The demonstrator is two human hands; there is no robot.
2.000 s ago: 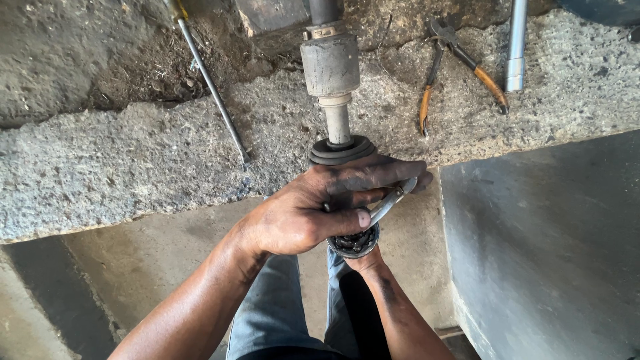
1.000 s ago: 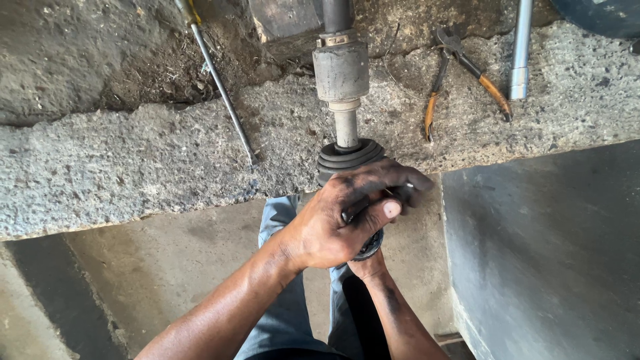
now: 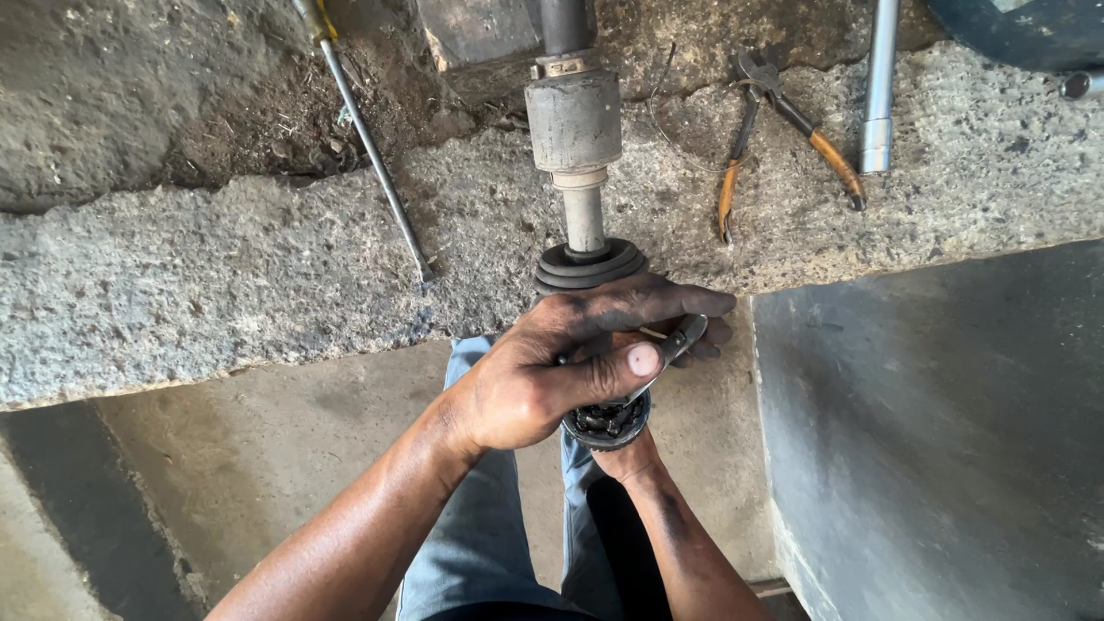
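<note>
My left hand [image 3: 539,366] lies over the lower end of a drive shaft, its thumb and fingers closed on a slim metal hand tool [image 3: 687,335] that slants across the joint. Below the thumb, the round end of the joint [image 3: 608,424] shows dark grease inside. Under it is my right hand [image 3: 628,457], supporting the joint from below; its fingers are largely hidden. Just above my left hand sits a ribbed black rubber boot [image 3: 591,266] around the shaft. Farther up, the shaft carries a thick metal cylinder [image 3: 575,121]. Dark smears cover my left fingers.
A long screwdriver [image 3: 375,155] rests on the rough concrete ledge [image 3: 216,259] at left. On the right lie orange-handled cutting pliers [image 3: 772,103], a thin bent wire [image 3: 660,112] and a chrome socket tool [image 3: 877,129]. A dark smooth surface [image 3: 940,414] stands at lower right.
A second ago my left hand covered most of the joint's greasy end; now that end shows below the thumb. The tool in my left hand shows more clearly. The ledge tools have stayed put.
</note>
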